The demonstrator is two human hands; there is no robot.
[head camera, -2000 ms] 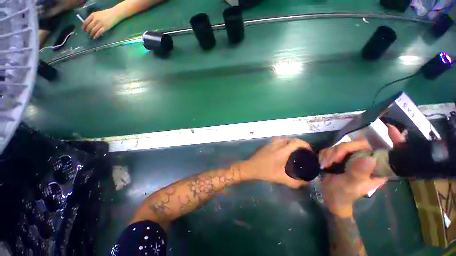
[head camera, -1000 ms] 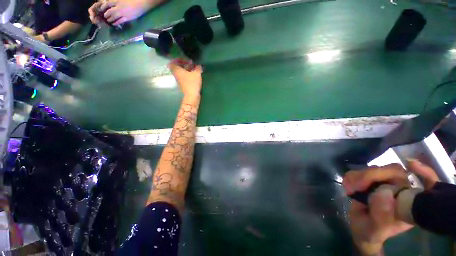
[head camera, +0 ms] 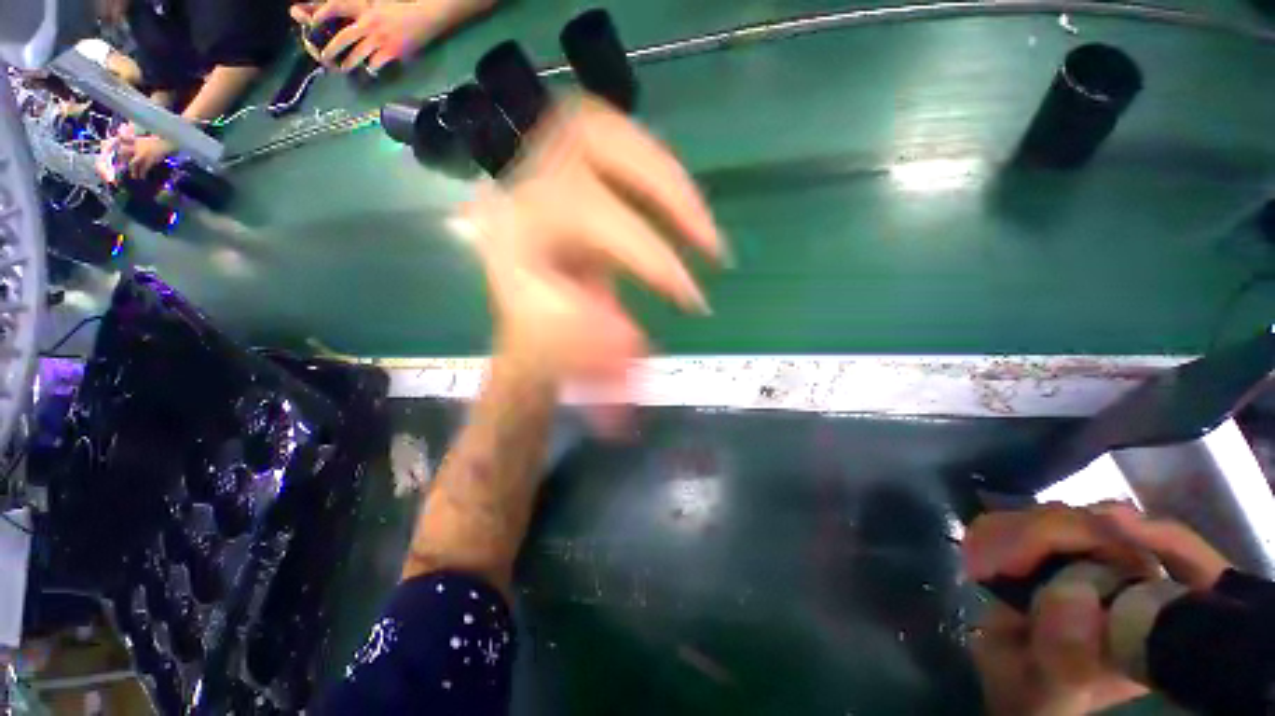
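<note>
My left hand (head camera: 580,245) is over the green belt, blurred, with its fingers spread and nothing seen in it. Several black cylindrical units stand or lie just beyond it; one unit (head camera: 599,59) stands at the back and another unit (head camera: 509,81) is beside it, close to my fingers. My right hand (head camera: 1070,595) is at the lower right, closed around the beige-taped grip of the black electric screwdriver (head camera: 1214,650). The screwdriver's tip is hidden or too dark to tell.
A black cylinder (head camera: 1088,101) stands alone on the belt (head camera: 839,266) at the right. The scuffed white rail (head camera: 867,385) crosses in front. Shiny black trays (head camera: 210,504) lie at left, beside a fan's edge (head camera: 17,308). Other people's hands (head camera: 385,31) are across the belt. A white-and-black box (head camera: 1237,469) is at right.
My left hand let go of a black unit it had held before my right hand, reached to the far units, and now is drawn back somewhat, open. My right hand moved right and down with the screwdriver.
</note>
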